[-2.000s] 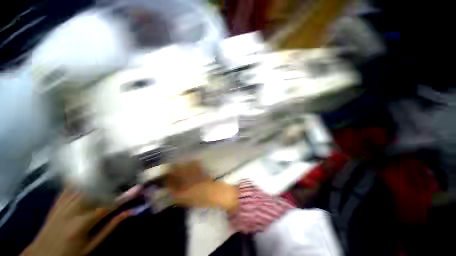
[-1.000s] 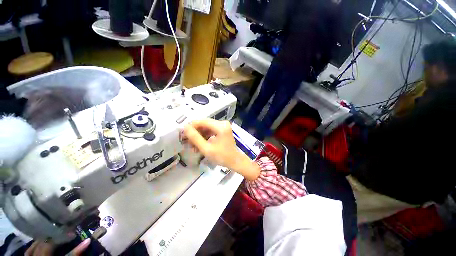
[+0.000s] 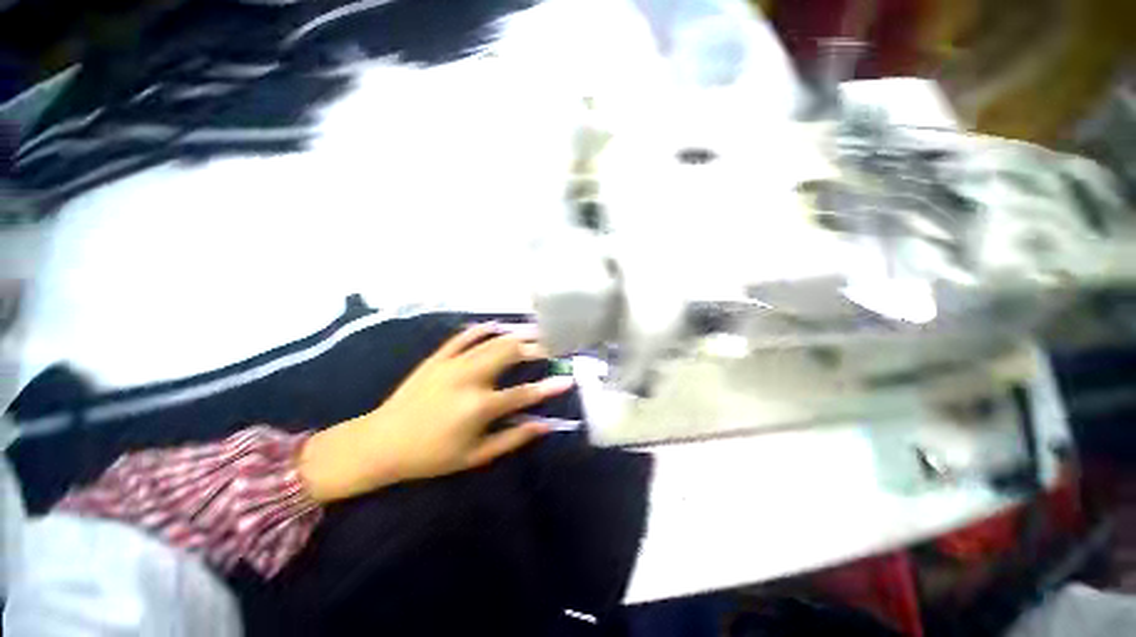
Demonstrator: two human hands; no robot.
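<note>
A black garment panel [image 3: 548, 510] with a pale stripe along its back edge lies on the white table and over its near edge. My left hand [image 3: 436, 404] lies palm down on the panel, fingers spread and pointing right, tips just left of the needle area. The off-white sewing machine [image 3: 735, 237] stands to the right and behind, blurred. A small green glint shows by the fingertips. The presser foot and needle are too blurred to tell apart. My right hand is not in view.
A white fluffy bundle [image 3: 312, 237] lies behind the panel, left of the machine. Black pieces with pale stripes [image 3: 162, 137] are piled at the back left. Red basket parts [image 3: 872, 591] show below the table's right edge.
The view has swung left and closer to the cloth. My right hand, earlier at the machine's head, is out of view. My left hand and the black panel now show in full.
</note>
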